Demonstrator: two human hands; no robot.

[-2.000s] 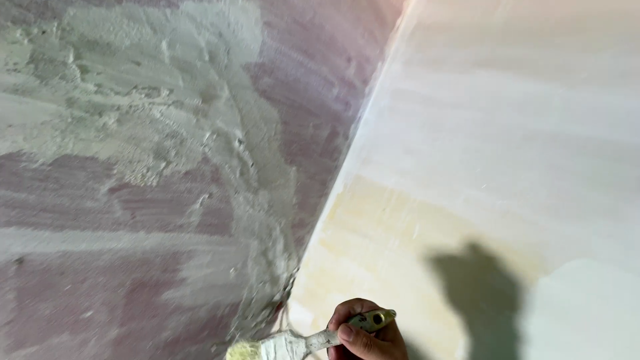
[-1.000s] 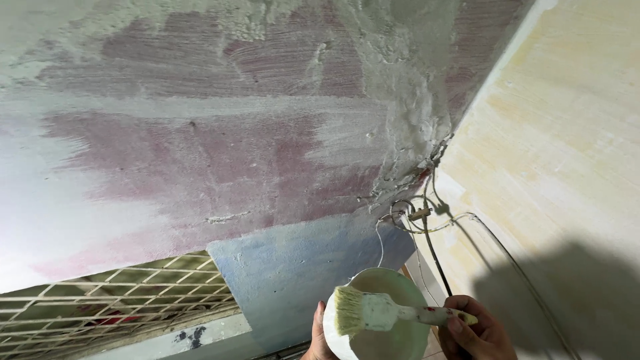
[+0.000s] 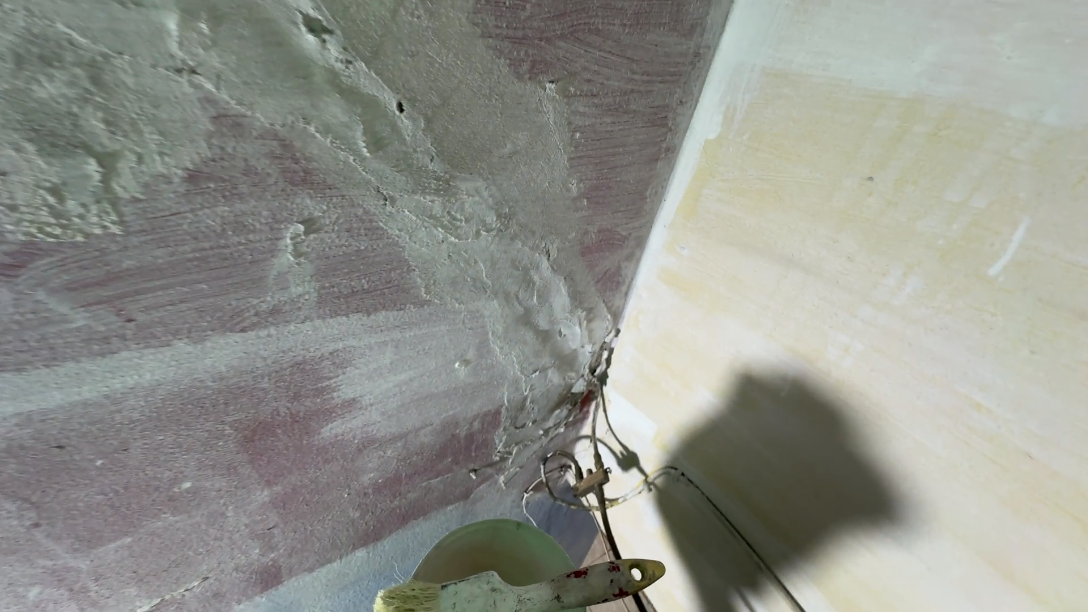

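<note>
A paintbrush (image 3: 544,591) with pale bristles and a paint-spotted handle is at the bottom edge. It lies across the opening of a light green tub (image 3: 489,544), whose lower part is cut off by the frame. The handle, with a hole at its end, points right. Neither my left hand nor my right hand shows. Behind the tub is a rough surface (image 3: 280,374) of worn pink and whitish paint, with uneven grey filler (image 3: 527,280) running down to the corner.
A cream and white painted wall (image 3: 850,255) stands to the right, with a dark shadow on it. Looped cables (image 3: 586,476) with a small connector hang at the corner below broken plaster. A dark cable (image 3: 739,531) runs down the right wall.
One second ago one hand was at the tub and the other held the brush handle; both hands are now out of sight. The view has shifted upward.
</note>
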